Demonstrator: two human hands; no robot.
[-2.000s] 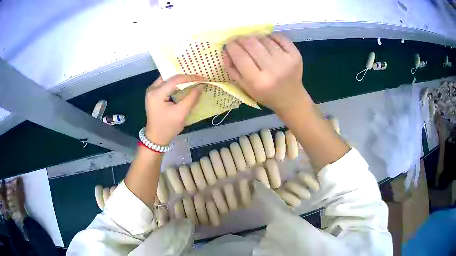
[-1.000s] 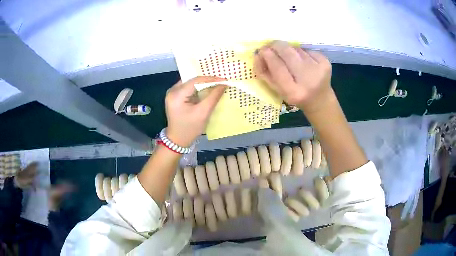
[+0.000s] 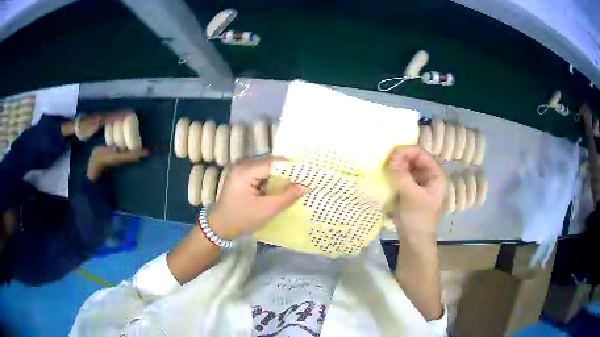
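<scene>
A sticker sheet (image 3: 335, 204), pale yellow with rows of small dark red marks and a white upper part, is held in front of my body over the bench. My left hand (image 3: 253, 197) grips its left edge, thumb on top. My right hand (image 3: 416, 181) pinches its right edge. Cream housing half-shells (image 3: 214, 141) stand in two rows to the left of the sheet, and more half-shells (image 3: 454, 141) stand in two rows to its right. The sheet and my hands hide the middle of the rows.
Another person's hands (image 3: 108, 135) hold several shells at the left. The dark green conveyor (image 3: 316, 39) carries shells beside wired white cylinders (image 3: 438, 78). Clear plastic film (image 3: 549, 178) lies at the right. Brown cartons (image 3: 490, 289) stand below the bench.
The sheet and both hands have come down from the conveyor edge to over the bench rows, and the sheet lies flatter. The view has shifted. The other person's hands now hold shells.
</scene>
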